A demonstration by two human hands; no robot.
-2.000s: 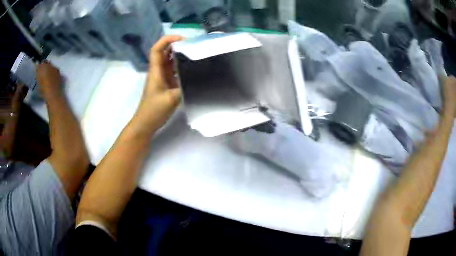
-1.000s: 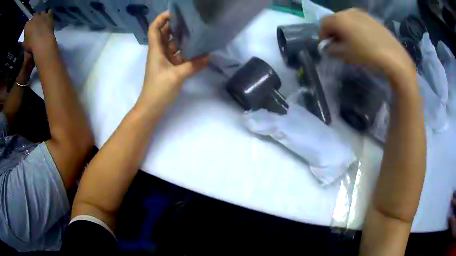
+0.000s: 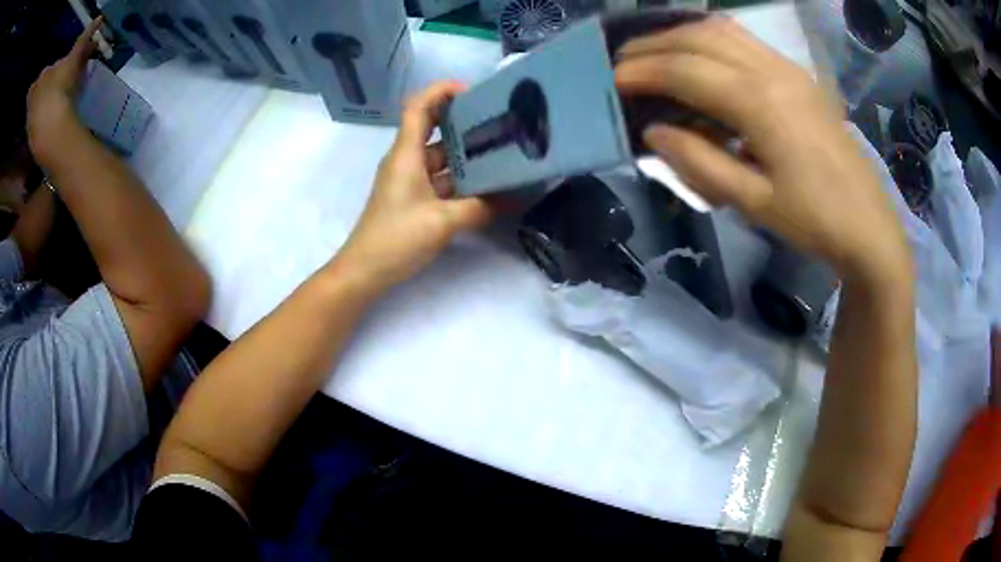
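Note:
My left hand (image 3: 412, 209) grips the closed end of a grey-blue retail box (image 3: 505, 132) with a dark product picture, held tilted above the table. My right hand (image 3: 757, 132) is at the box's open right end, its fingers around a dark hair dryer (image 3: 686, 115), mostly hidden by the fingers. A pale flap (image 3: 675, 183) stands out below them. Beneath the box a dark grey hair dryer (image 3: 587, 225) lies with its handle in a whitish sleeve (image 3: 681, 351). Another dark barrel (image 3: 785, 302) lies to its right.
Upright retail boxes (image 3: 351, 66) stand in a row at the back left. A round spoked grille (image 3: 532, 20) shows behind the box. Sleeved units (image 3: 960, 209) crowd the right. A neighbour's arm (image 3: 121, 231) and pale box (image 3: 113, 107) are at left. Clear tape (image 3: 757, 467) lies near the front edge. An orange-red shape is at lower right.
The box has turned from its open end facing me to its picture side, and come lower. My right hand has moved from the right to the table dryers, then up to the box's open end.

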